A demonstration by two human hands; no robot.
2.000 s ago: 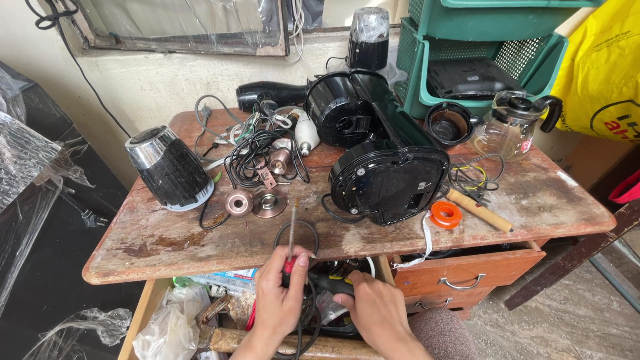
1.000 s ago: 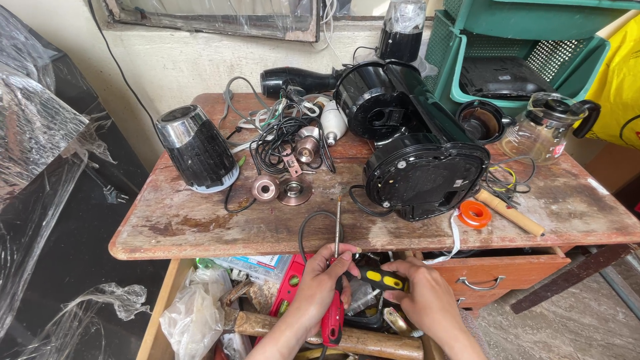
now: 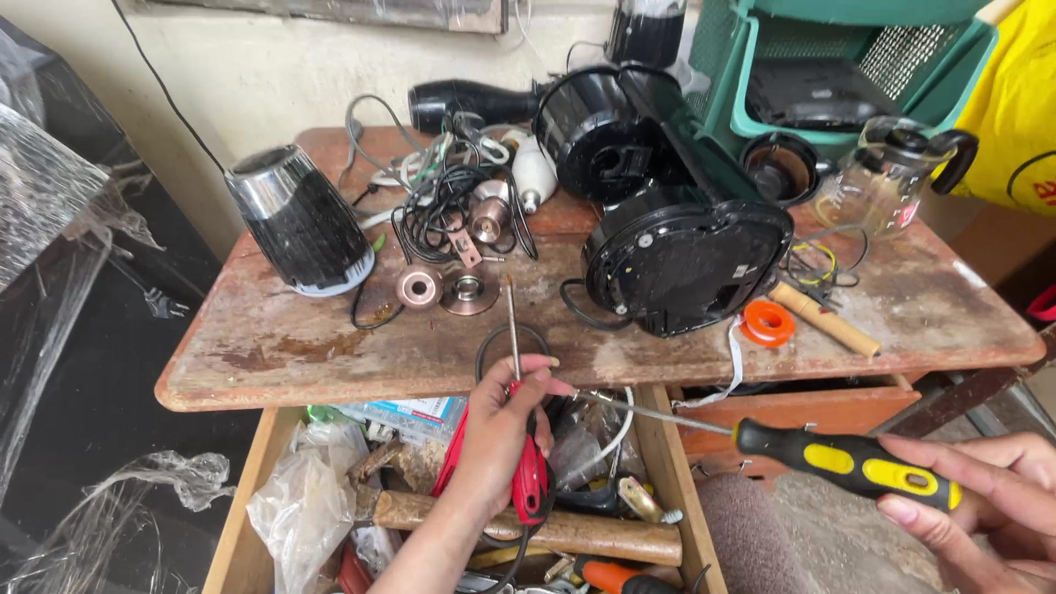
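My left hand [image 3: 503,437] grips a red-handled screwdriver [image 3: 529,474], its shaft pointing up over the table's front edge. In my right hand [image 3: 973,495], at the right edge, is a black and yellow screwdriver [image 3: 850,466]; its shaft points left and its end meets my left hand's fingertips. Beyond both hands, a black coffee maker [image 3: 693,264] lies on its side on the worn wooden table [image 3: 528,363]. Left of it are metal doorknob parts [image 3: 469,290] and a tangle of black cable [image 3: 441,206]. The drawer below my left hand holds a wooden tool handle [image 3: 594,535].
A black and silver appliance [image 3: 301,219] stands at the table's left. A glass carafe [image 3: 879,177], an orange tape roll [image 3: 767,323] and a wooden stick [image 3: 825,319] lie right. Behind are a hair dryer [image 3: 470,103] and a green basket [image 3: 742,74]. The open drawer [image 3: 689,503] juts out in front.
My right hand has moved from above the drawer to the right, drawing out the black and yellow screwdriver. My left hand still holds the red-handled one.
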